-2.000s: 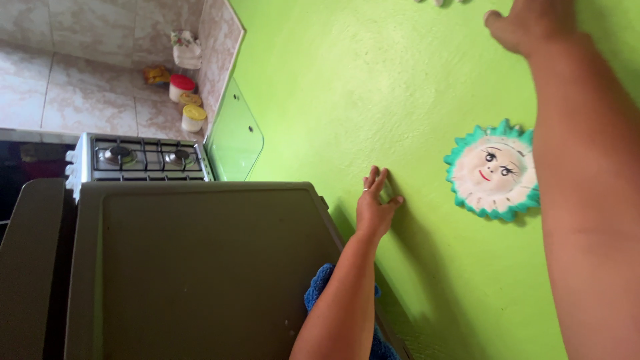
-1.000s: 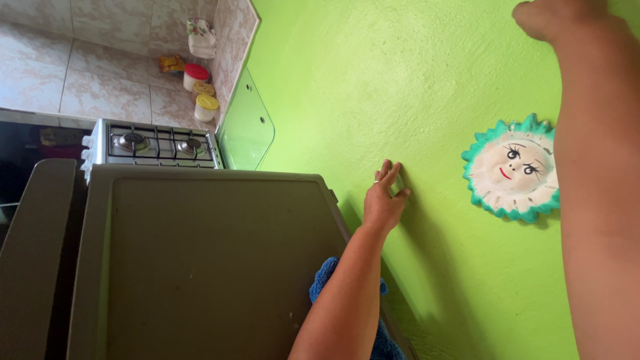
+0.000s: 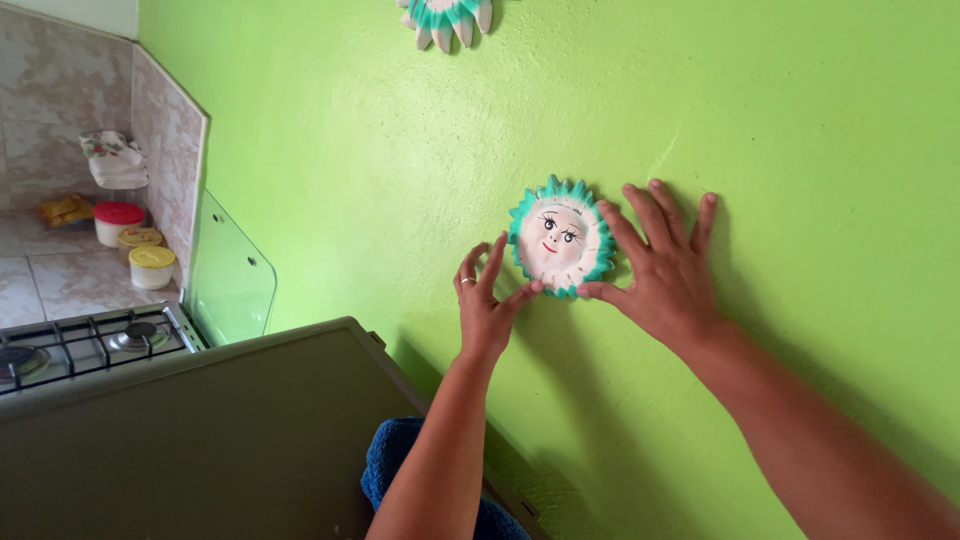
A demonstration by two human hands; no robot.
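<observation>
A sun-shaped wall ornament [image 3: 556,238], white with teal scalloped rays and a painted face, is against the green wall [image 3: 360,187]. My left hand [image 3: 486,300], with a ring on one finger, has its index finger and thumb at the ornament's left and lower edge. At the right and lower right edge are the index finger and thumb of my right hand [image 3: 667,270]; its other fingers spread over the wall. Both hands touch the rim from opposite sides. Part of a second ornament [image 3: 446,22] with teal and pale rays shows at the top edge.
Below is the flat top of a large dark appliance [image 3: 187,450], with a blue cloth [image 3: 390,457] by its wall side. At left are a gas stove [image 3: 97,341] with a raised glass lid [image 3: 229,277], and lidded tubs [image 3: 152,268] beside folded cloths [image 3: 114,160] on the tiled counter.
My right hand has come down from the upper right to the face ornament's edge. My left hand has moved from the bare wall to its other side. The view has shifted.
</observation>
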